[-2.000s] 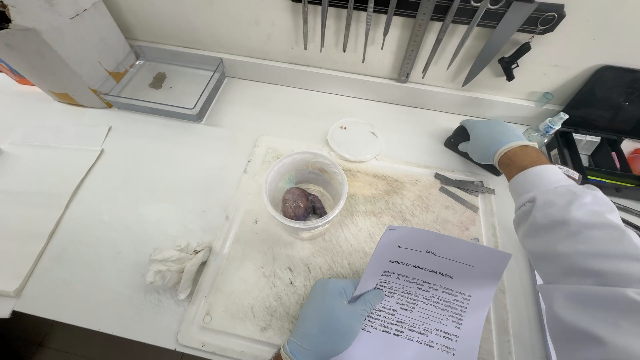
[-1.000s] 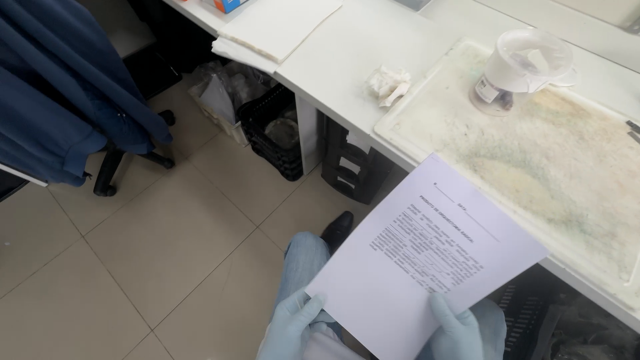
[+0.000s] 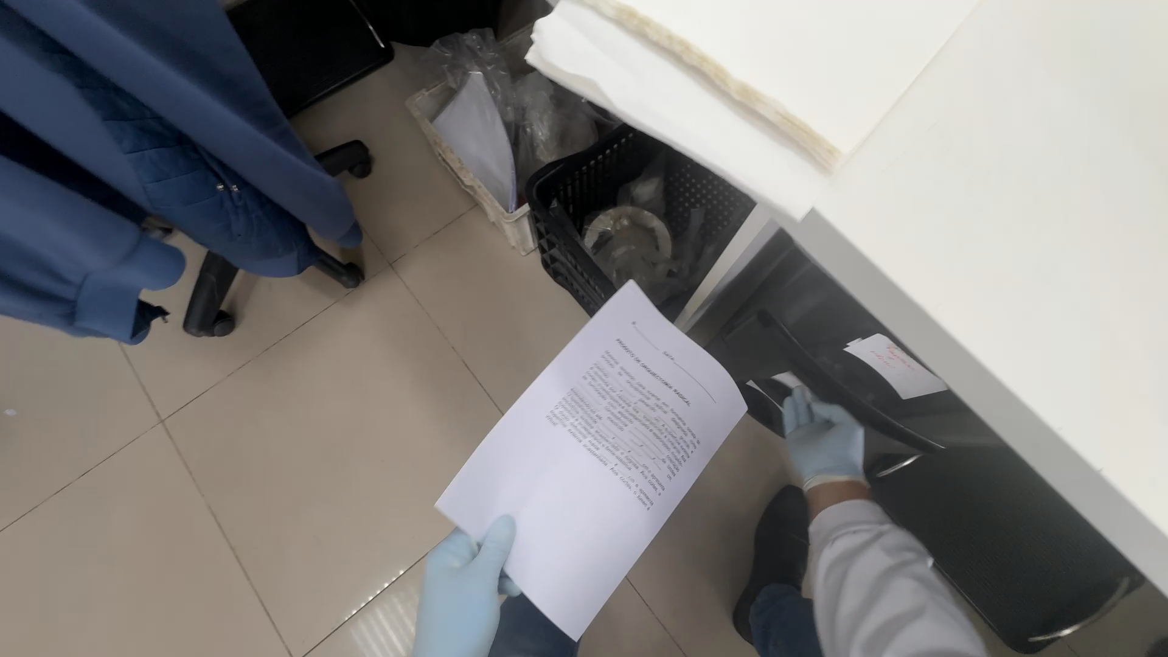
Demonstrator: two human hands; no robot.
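My left hand (image 3: 465,579), in a light blue glove, grips the lower left edge of a printed sheet of paper (image 3: 598,456), its thumb on top. The sheet is tilted over the tiled floor, with its text side up. My right hand (image 3: 824,438), gloved too and with a white sleeve behind it, reaches under the bench by a black plastic tray or bin (image 3: 839,401). Its fingertips are at a pale piece of paper (image 3: 776,383); whether they hold it I cannot tell. A white note with red handwriting (image 3: 899,367) lies on the black plastic to the right.
Thick white paper sheets (image 3: 776,55) overhang the corner of the white bench (image 3: 1031,228). Below stand a black plastic basket (image 3: 570,242) and a pale crate (image 3: 465,173) holding plastic bags. At left, blue jackets (image 3: 182,137) hang over a wheeled chair (image 3: 214,292).
The view has swung left and down from the bench to the floor. My right hand, which was at the sheet's lower edge one second ago, has let go and moved under the bench.
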